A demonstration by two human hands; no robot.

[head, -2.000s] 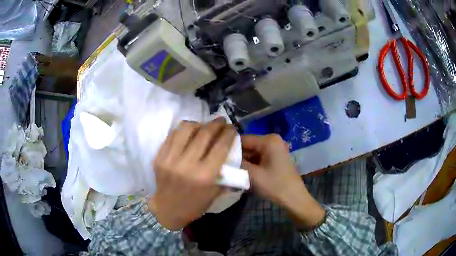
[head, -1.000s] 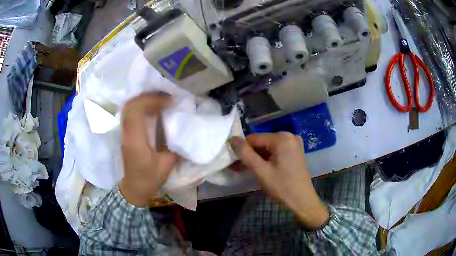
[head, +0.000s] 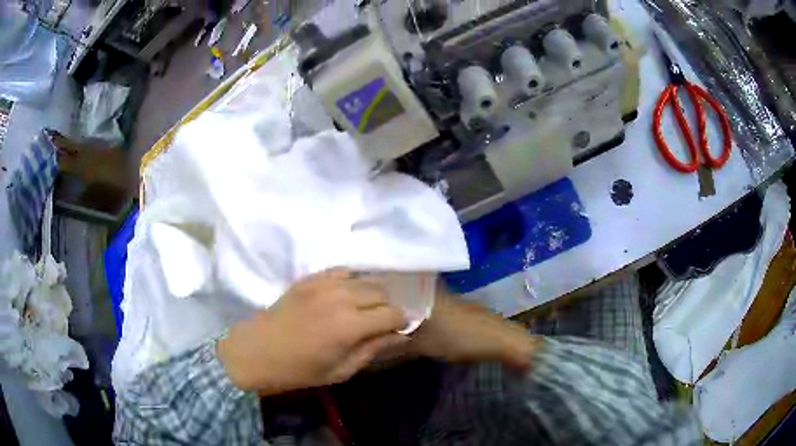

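White cloth (head: pixel 262 200) lies heaped on the table left of and in front of the overlock machine (head: pixel 524 157). One flap spreads toward the needle area and partly covers it. My left hand (head: pixel 323 331) is at the cloth's near edge, fingers bent over a cream fabric part (head: pixel 410 292) with a curved edge. My right hand (head: pixel 463 327) is blurred and reaches in from the right at the same edge. Its fingers are hidden behind the cloth and my left hand, so its grip does not show.
Red-handled scissors (head: pixel 694 126) lie right of the machine. A lint-specked blue plate (head: pixel 541 231) is before the machine. White cut panels (head: pixel 707 322) and a dark navy piece (head: pixel 716 239) are at the right. A crumpled white bundle (head: pixel 39 322) hangs at far left.
My left hand has moved right and down to the cloth's near edge. My right hand has moved left and lower, away from the needle area. The white flap now spreads further right.
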